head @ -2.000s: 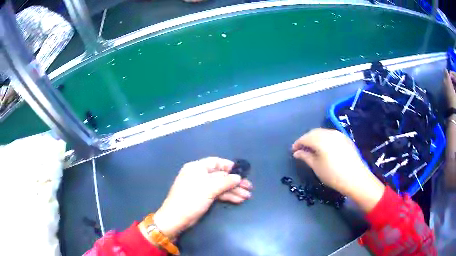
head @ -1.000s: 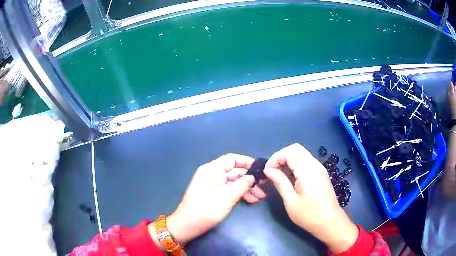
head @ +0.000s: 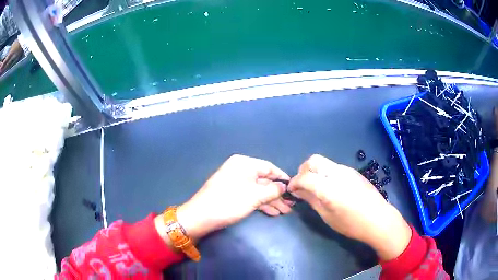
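Observation:
My left hand holds a small black body over the dark grey bench, in the middle of the view. My right hand meets it from the right, thumb and fingertips pinched at the black body. The fingers hide most of the body, and I cannot tell whether a second part is between the right fingertips. Small shiny black parts lie loose just beyond and right of my right hand, partly hidden by it.
A blue basket at the right is heaped with black parts with white sticks. A green conveyor runs beyond the metal rail. A white bag and metal post stand left. Black bits lie nearby. Another person's arm shows far right.
My right hand has come from beside the loose parts to the black body in my left hand. The fingers now cover more of the body. The view has shifted slightly.

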